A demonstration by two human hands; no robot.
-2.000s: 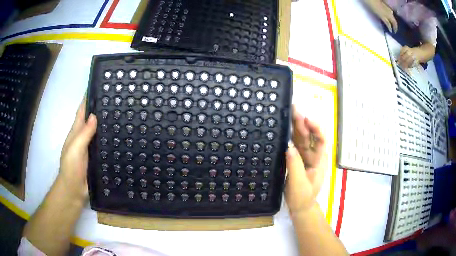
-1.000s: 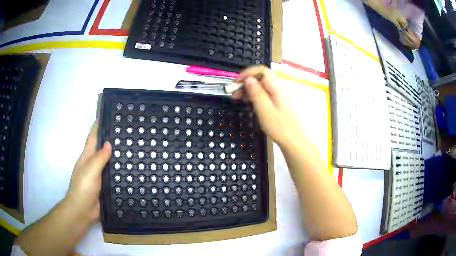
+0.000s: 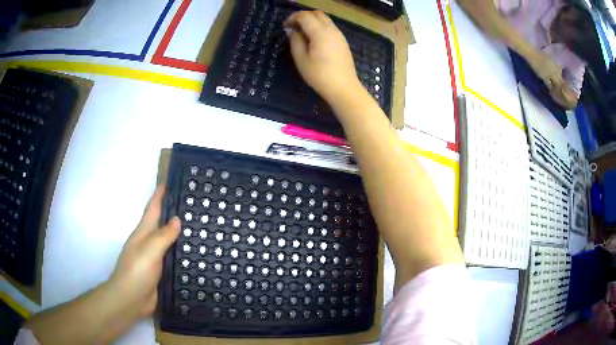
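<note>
A black blister tray (image 3: 267, 331) with rows of small round parts, many with bright white centres, lies on a cardboard pad (image 3: 380, 296). A few pockets are empty. My left hand (image 3: 145, 253) grips its left edge, thumb on the rim. My right hand (image 3: 321, 54) is over a second black tray (image 3: 223, 96) beyond, its fingertips pinched together above the pockets. Whether a small part is between them is too blurred to tell. That tray has parts at its left, a few at its right and a white label on its edge.
A bright pink pen (image 3: 314, 135) and a clear gel pen (image 3: 290, 149) lie between the trays, partly under my right forearm. Another filled black tray (image 3: 30, 175) is at far left. Pale foam trays (image 3: 495, 189) stand at right. Another person's arm (image 3: 540, 64) reaches in at top right.
My right hand has moved from the pens to over the far tray. The near tray was lowered from closer view two seconds ago; my left hand stays on its left edge.
</note>
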